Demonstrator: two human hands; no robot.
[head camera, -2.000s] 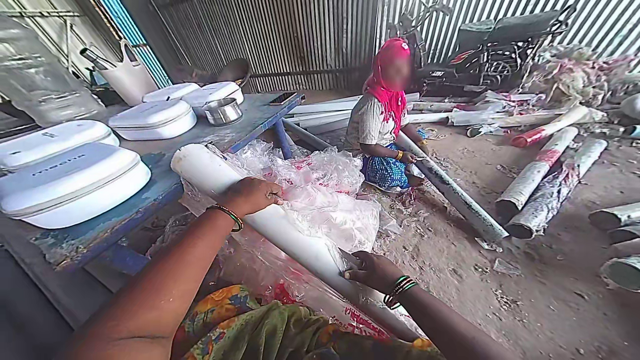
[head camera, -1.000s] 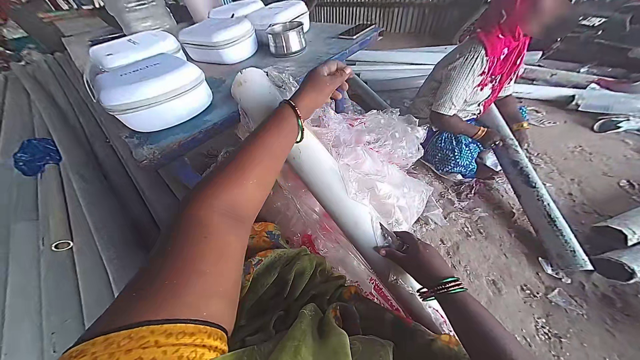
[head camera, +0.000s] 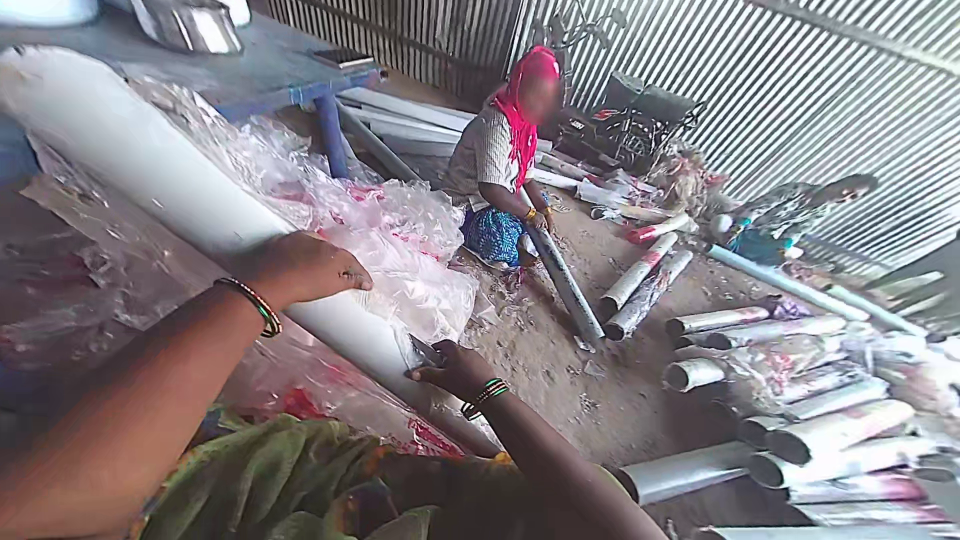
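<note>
A long tube wrapped in white plastic film (head camera: 172, 172) slants across my lap from upper left to lower middle. My left hand (head camera: 304, 271) rests over its middle, palm down, thumb side towards the loose film; the far fingers are hidden. Lower down the tube, my right hand (head camera: 454, 367) holds a small metal blade (head camera: 425, 349) against the film. Crumpled clear plastic film (head camera: 390, 232) with red print lies beside and under the tube.
A blue table (head camera: 292, 64) stands at upper left with a steel bowl (head camera: 191, 26) and a phone (head camera: 343, 58). A person in a pink headscarf (head camera: 517, 127) sits ahead, holding another tube (head camera: 562, 281). Several tubes (head camera: 840, 431) lie at right; another person (head camera: 780, 214) bends farther back.
My left hand has moved down the tube, nearer my right hand, from close to its upper end. The right hand stays at the tube's lower part. The view has swung right.
</note>
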